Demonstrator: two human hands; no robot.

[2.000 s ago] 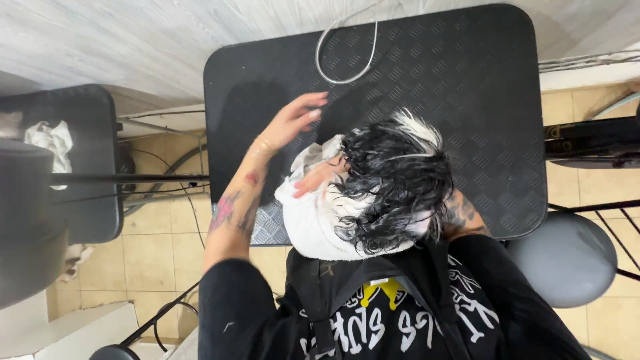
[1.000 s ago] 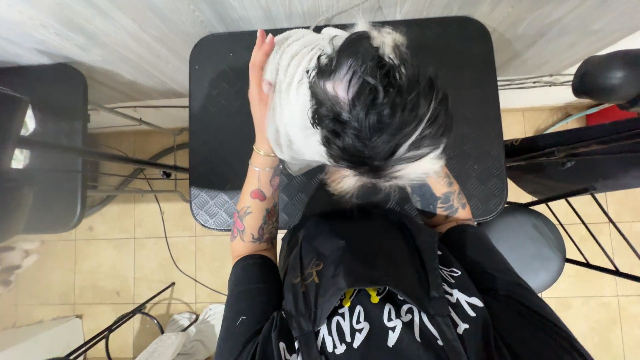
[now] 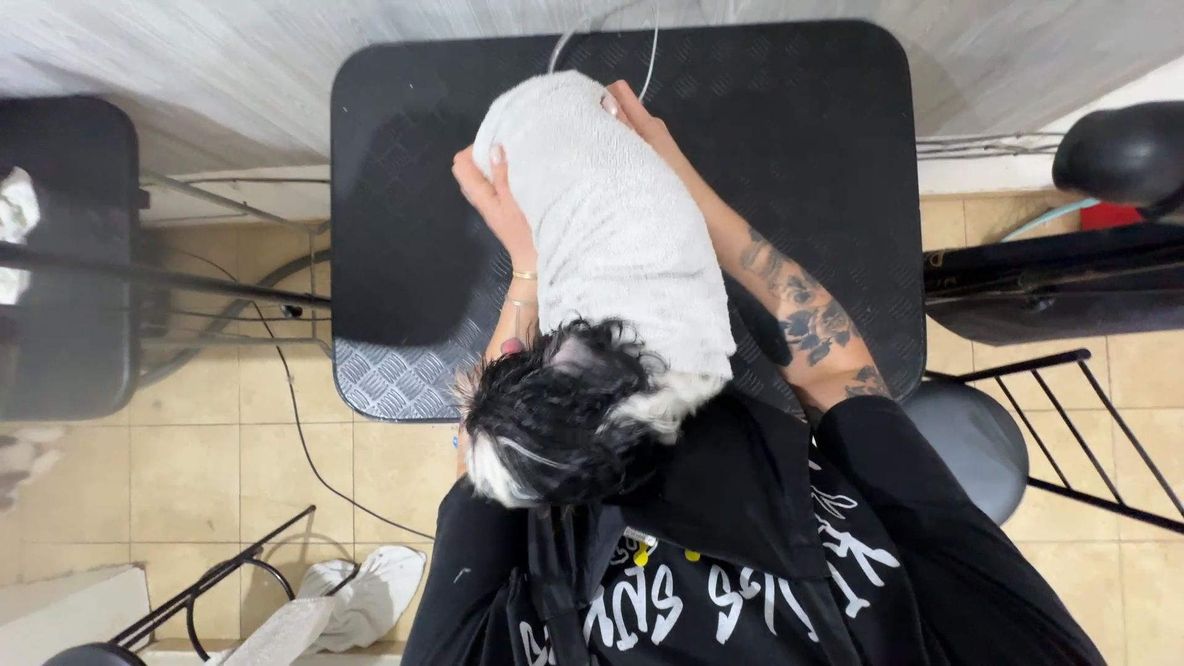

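Observation:
A wet black-and-white dog point(image 3: 564, 407) is on the black grooming table, its head close against my chest. A white towel point(image 3: 610, 213) is wrapped over its body, which stretches away from me toward the wall. My left hand point(image 3: 490, 190) holds the towel-covered far end of the dog from the left side. My right hand point(image 3: 634, 111) grips the same end from the right, fingers on the towel. The dog's legs are hidden under the towel.
The textured black grooming table point(image 3: 814, 120) stands against the wall, with a thin pale loop behind the towel. Another black table point(image 3: 65, 259) is at the left. A round grey stool seat point(image 3: 971, 449) and a black metal chair frame point(image 3: 1101, 407) stand at the right.
The dog's head has moved down toward my chest, and the towel now stretches along its body. My right hand, hidden behind the dog before, shows on the towel's far end.

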